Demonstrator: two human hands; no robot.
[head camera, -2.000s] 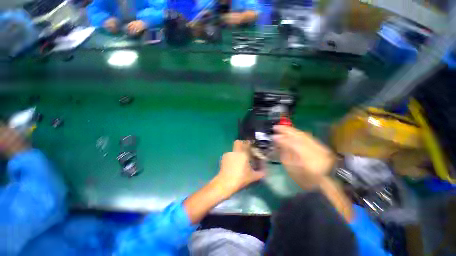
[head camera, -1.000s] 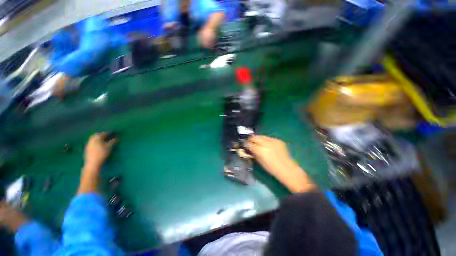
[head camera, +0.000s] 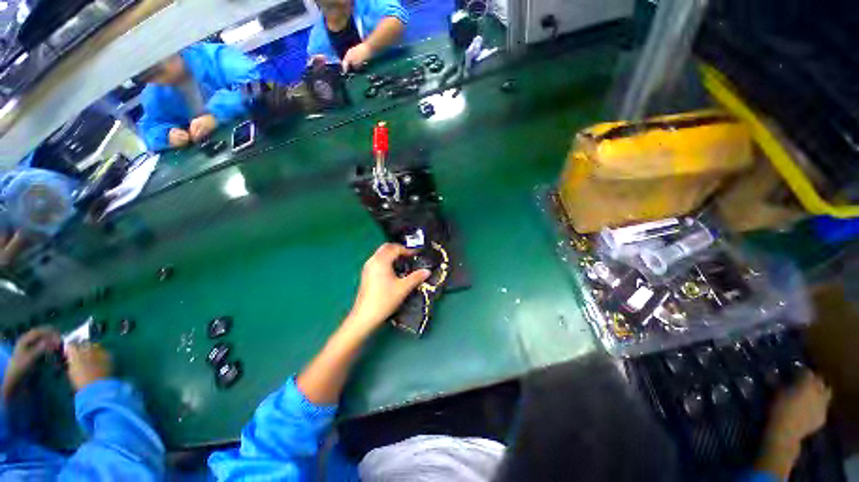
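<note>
The black toggle-clamp press fixture (head camera: 429, 218) stands on the green mat. Its red clamp handle (head camera: 380, 138) points up and away from me. My left hand (head camera: 379, 287) is at the fixture's near end, fingers and thumb around a small black device unit (head camera: 414, 267) at the gold-edged nest (head camera: 440, 273). Whether the unit is seated is hidden. My right hand (head camera: 801, 407) is blurred at the right, over the black parts tray (head camera: 702, 381); its fingertips and anything in them cannot be made out. Three black device units (head camera: 218, 353) lie on the mat at the left.
Small fittings in a clear plastic bag (head camera: 673, 292) lie at the right, before a brown box with yellow tape (head camera: 659, 169). Pale specks lie near the units. A neighbouring worker's hands (head camera: 87, 362) are at the far left. Two workers sit opposite, near a phone (head camera: 243, 136).
My left hand has come from the units at the left to the fixture nest. My right hand has left the fixture for the parts tray. The red handle was low beside my hand two seconds ago; it stands raised.
</note>
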